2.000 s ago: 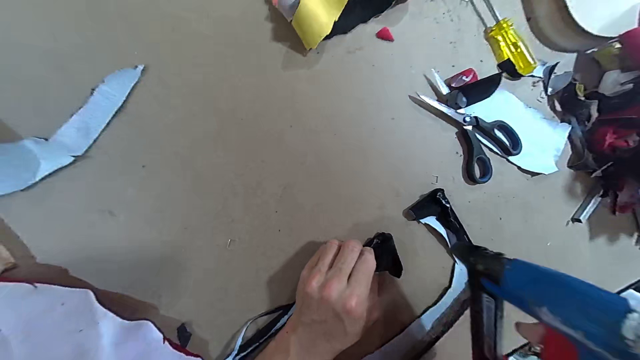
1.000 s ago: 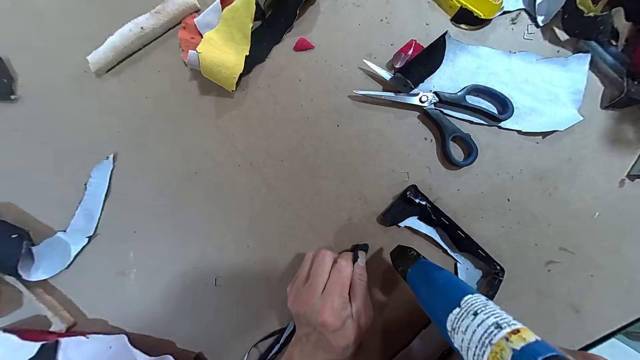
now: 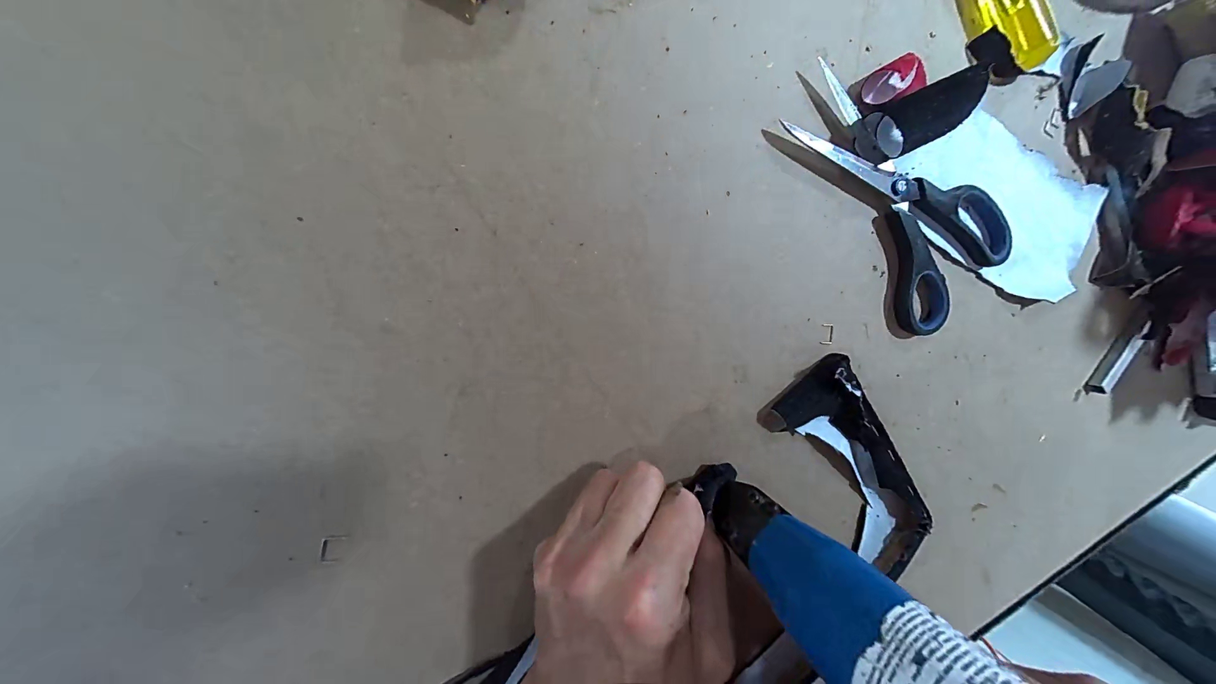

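Note:
My left hand (image 3: 627,579) is closed around a black piece of material (image 3: 712,480) at the bottom centre, and its fingers hide most of the piece. The black nose of a blue handheld tool (image 3: 826,589) meets that piece beside my fingers. The tool's body bears a printed label and slants down to the right. Only a sliver of my right hand (image 3: 1059,676) shows at the tool's rear, at the lower frame edge. Just beyond the tool lies a bent black strip with white backing (image 3: 879,456), studded with staples.
Black-handled scissors (image 3: 902,190) lie open over a white-backed scrap (image 3: 1035,209) at the upper right. Near them are a red roll (image 3: 893,81), a yellow handle (image 3: 1012,28) and a heap of scraps (image 3: 1178,218). Loose staples (image 3: 332,548) dot the table. Its edge (image 3: 1092,546) runs across the lower right.
The blue tool's nose, apart from my left hand a second ago, now meets the black piece at my fingers. The view has shifted, and the white strip at the left is out of frame.

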